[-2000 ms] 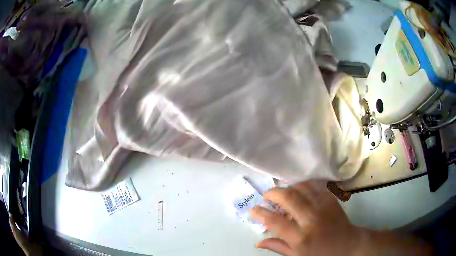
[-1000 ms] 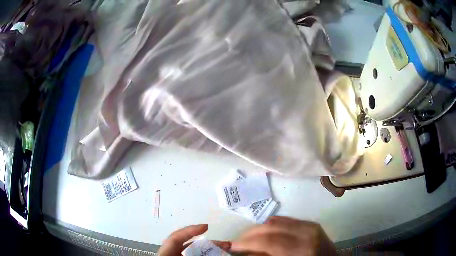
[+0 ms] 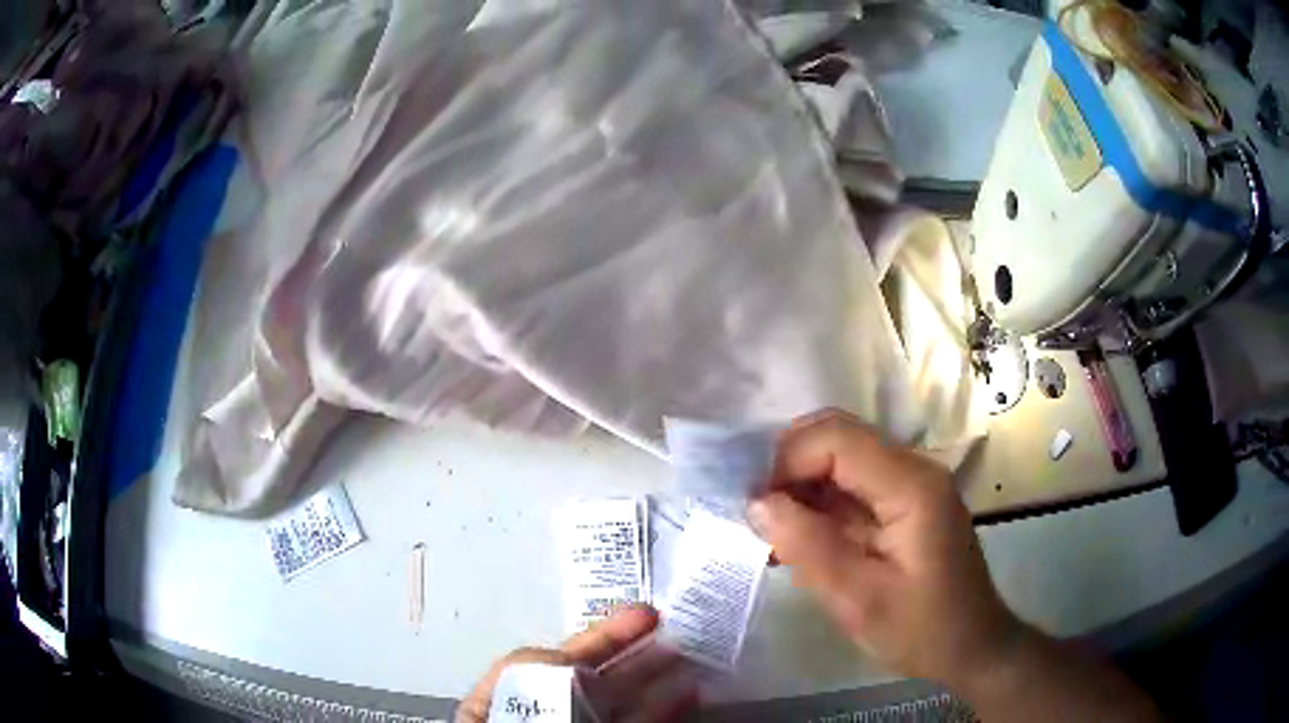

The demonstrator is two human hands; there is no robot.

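Note:
My right hand holds a small white label, blurred, between thumb and fingers over the lower edge of the pale garment piece. My left hand is at the bottom edge, partly cut off, and holds a white label reading "Style". Printed care labels lie on the table just beyond the left hand, and another printed label lies below the right hand. A separate printed label lies flat at the left. The garment's right end lies beside the needle area.
The sewing machine head stands at the right above its cream bed. A pink-handled tool and a small white scrap lie there. A thin strip lies on the table. Dark cloth is piled at upper left.
Both hands were together at the bottom edge a second ago. The right hand has moved up and right with a label. The labels on the table are now spread differently. The whole view has shifted slightly.

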